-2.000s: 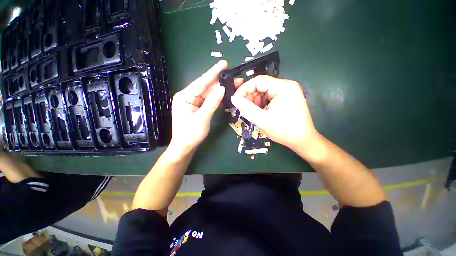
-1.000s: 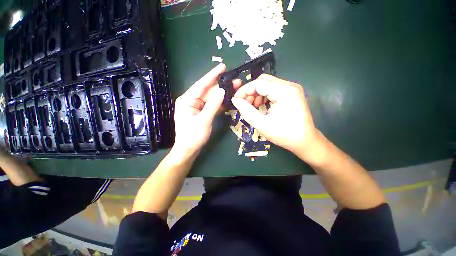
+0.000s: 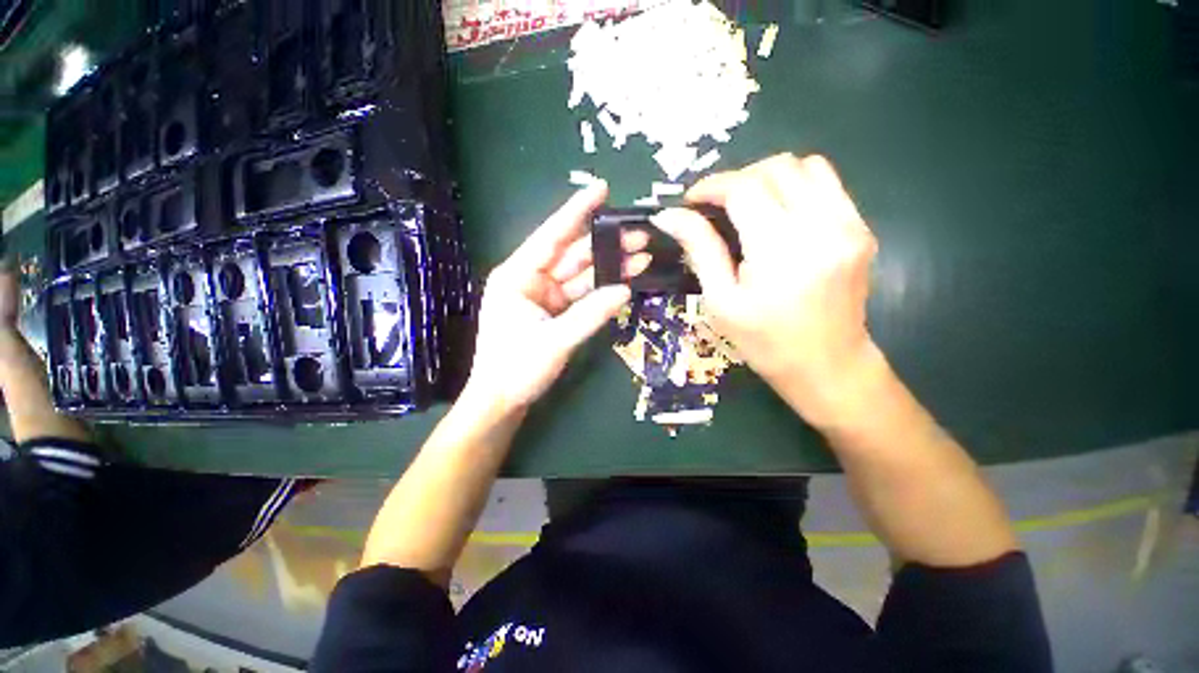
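A small black plastic frame (image 3: 609, 246) with openings is held level between my two hands above the green bench. My left hand (image 3: 542, 300) grips its left end between thumb and fingers; fingertips show through its opening. My right hand (image 3: 789, 263) is on its right end, thumb on top, and hides much of that end. A heap of small white pieces (image 3: 664, 69) lies beyond the frame. A mottled heap of tan, white and dark pieces (image 3: 673, 355) lies nearer me, just below the hands.
A tall stack of glossy black blister trays (image 3: 270, 316) stands at the left. Printed tape with red lettering (image 3: 533, 19) runs along the far bench. A dark object (image 3: 910, 11) is cut off at the top edge. Another person's arm (image 3: 29, 388) shows at far left.
The black frame has turned from slanted to level with its opening facing up. My right hand has moved up and right along it. The view has shifted slightly.
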